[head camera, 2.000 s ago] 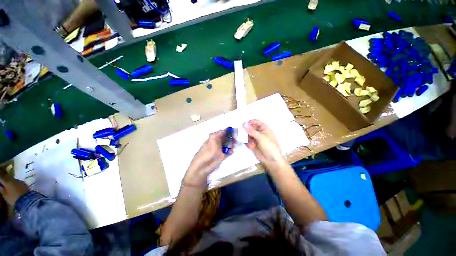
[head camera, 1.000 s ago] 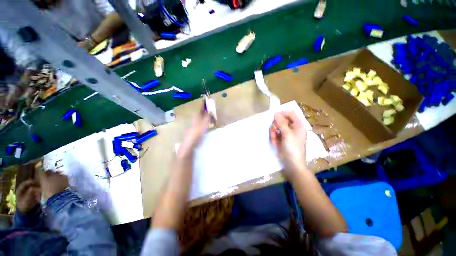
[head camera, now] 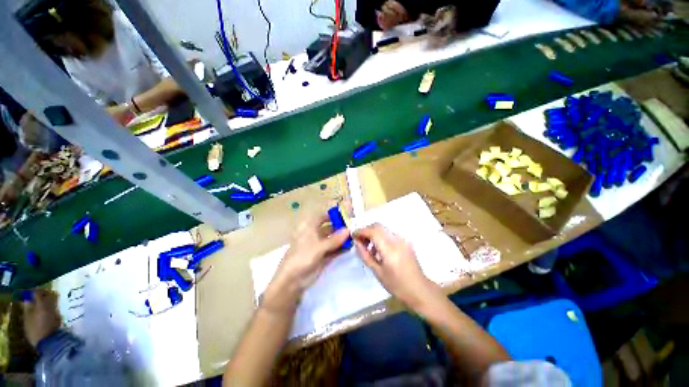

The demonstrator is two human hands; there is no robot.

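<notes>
My left hand (head camera: 308,253) holds a blue battery pack (head camera: 337,218) upright over the white work sheet (head camera: 340,295). My right hand (head camera: 387,259) touches the lower right side of the pack, its fingertips pinched together; whether they hold something small is too blurred to tell. A narrow white strip (head camera: 354,189) lies behind the hands, running toward the belt. Thin reddish-brown lead wires (head camera: 461,233) are spaced along the right edge of the sheet.
A brown parts box (head camera: 495,214) with cream pieces stands right, a blue pack heap (head camera: 604,136) beyond it. Loose packs (head camera: 180,261) lie left. A green belt (head camera: 295,155) carries packs behind. A metal upright (head camera: 143,155) rises left; another person's hand (head camera: 41,317) is at far left.
The left hand has come back from the belt side to the sheet's middle and now holds a blue pack. The right hand has moved left to meet it. The camera view has shifted.
</notes>
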